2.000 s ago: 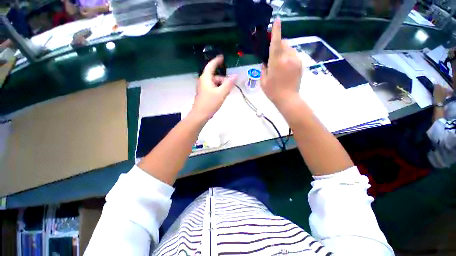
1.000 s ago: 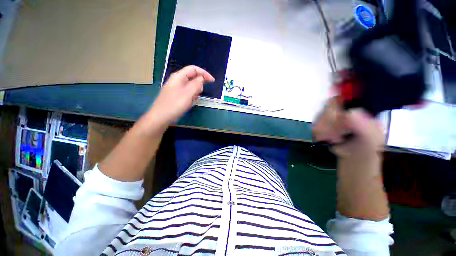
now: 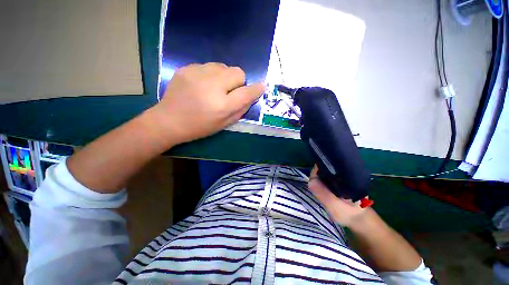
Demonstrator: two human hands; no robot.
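Observation:
The screen unit lies at the bench's front edge, with a dark glossy LCD panel [image 3: 220, 39] on its left and a white back plate [image 3: 318, 42] on its right. A small green circuit board [image 3: 281, 121] with thin wires is at the lower inner edge of the white half. My right hand [image 3: 335, 203] grips the black soldering gun [image 3: 335, 145], its tip pointing up-left at the wires. My left hand [image 3: 209, 100] is over the LCD panel, thumb and forefinger pinched close to the gun's tip. Whatever is between those fingertips is too small to tell.
A cardboard sheet [image 3: 70, 50] lies on the left. A dark cord with a pale connector [image 3: 446, 92] runs down the right side. The solder spool [image 3: 474, 8] is at the top right, above pale stacked sheets [image 3: 495, 133]. Framed screens [image 3: 21, 167] sit below left.
The soldering gun has come from the right to the circuit board in my right hand. My left hand has moved right, its fingers now pinched near the wires. The view has moved closer to the unit.

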